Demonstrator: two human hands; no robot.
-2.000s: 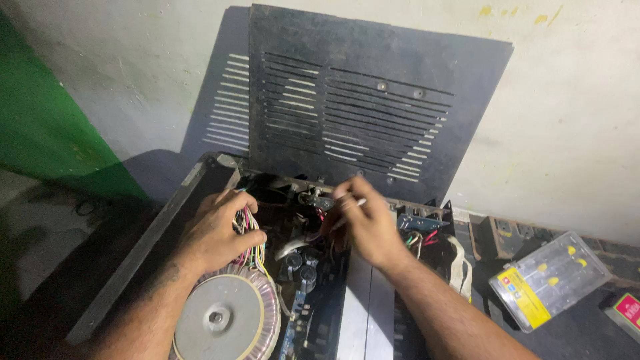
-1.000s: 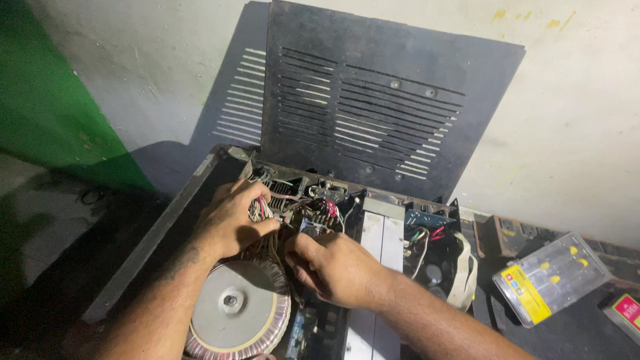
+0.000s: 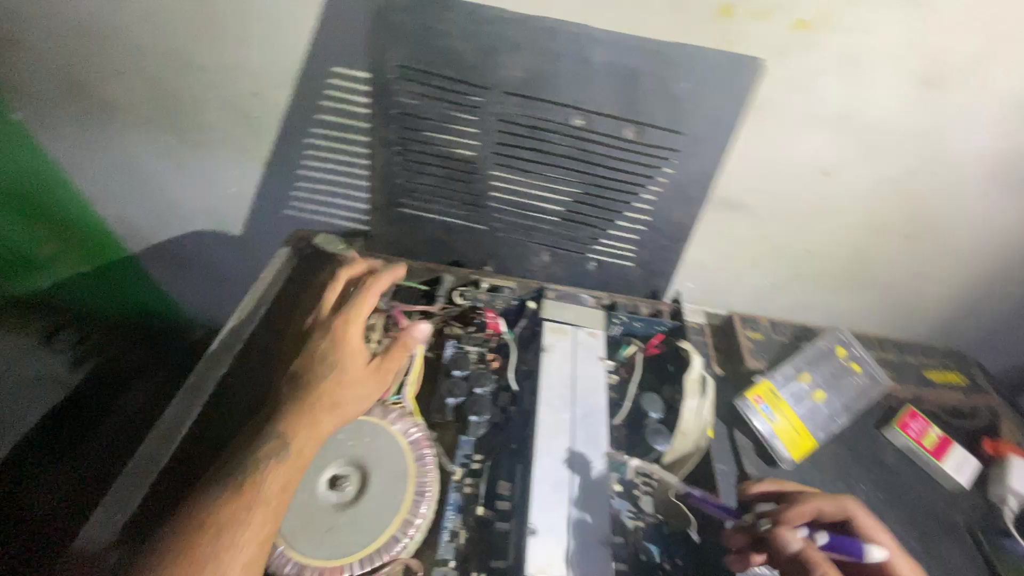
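Observation:
An opened electronic unit, seemingly an amplifier, fills the lower middle, with a toroidal transformer point(image 3: 344, 480), circuit boards point(image 3: 472, 384) and a long metal heatsink bar point(image 3: 570, 416). My left hand point(image 3: 344, 344) rests among the wires point(image 3: 414, 372) above the transformer, fingers apart; whether it pinches any wire is not plain. At the lower right, my right hand point(image 3: 808, 528) is closed around a slim purple tool point(image 3: 848, 546), which is blurred. A pale ribbon of wires point(image 3: 694, 408) lies just beyond the tool's front end.
A slotted black metal cover point(image 3: 552, 160) leans upright against the wall behind the unit. On the dark surface at right lie a clear plastic case with a yellow label point(image 3: 780, 416), a small red and white box point(image 3: 932, 446) and an orange and white object point(image 3: 1004, 476).
My right hand has left the wires in the middle of the unit and moved right, past the heatsink bar. My left hand stays near the wires, its fingers more spread.

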